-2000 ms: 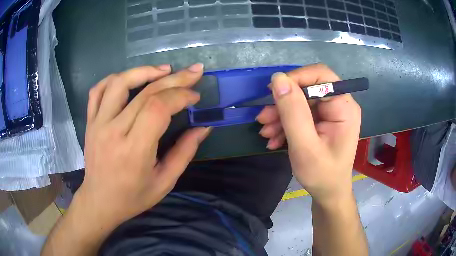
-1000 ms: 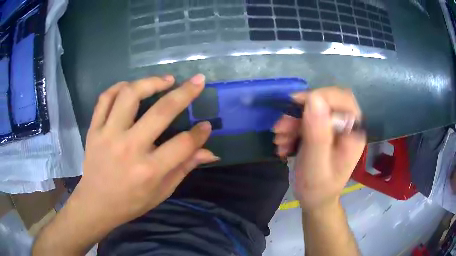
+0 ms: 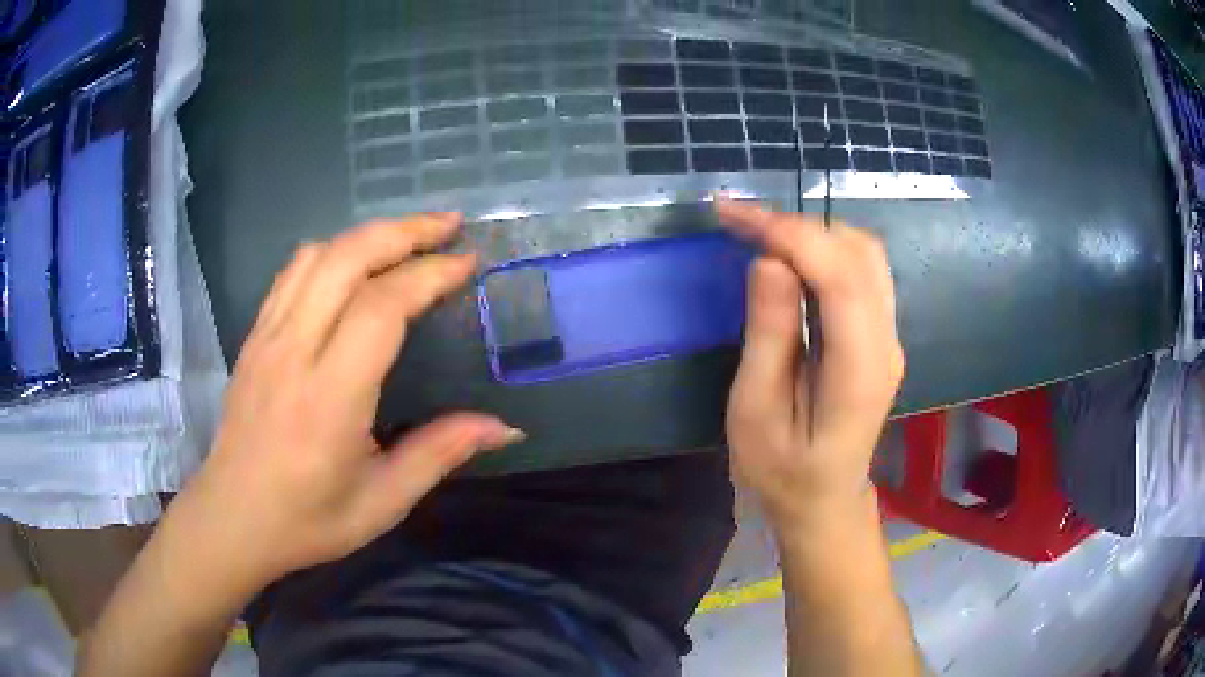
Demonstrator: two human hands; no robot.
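Observation:
The blue phone case (image 3: 648, 307) lies open side up on the dark green tabletop, its camera cutout at the left end. A black pad (image 3: 531, 355) sits inside it, below the cutout. My left hand (image 3: 357, 384) is beside the case's left end, fingers apart, empty. My right hand (image 3: 819, 357) is at the case's right end and holds the tweezers (image 3: 814, 199), two thin prongs pointing away from me over the sticker sheet's edge. The sticker sheet (image 3: 740, 119) lies behind the case, black rectangles at right, clear outlines at left.
A blister tray with blue cases (image 3: 66, 225) stands at the left on white wrinkled packing sheet (image 3: 79, 456). Another tray (image 3: 1183, 146) is at the far right edge. A red stool (image 3: 985, 476) stands on the grey floor at lower right. More liner sheets lie farther back.
My left hand has come off the case and opened. The tweezers have swung from pointing left over the case to pointing away from me. The pad beside the cutout is now uncovered.

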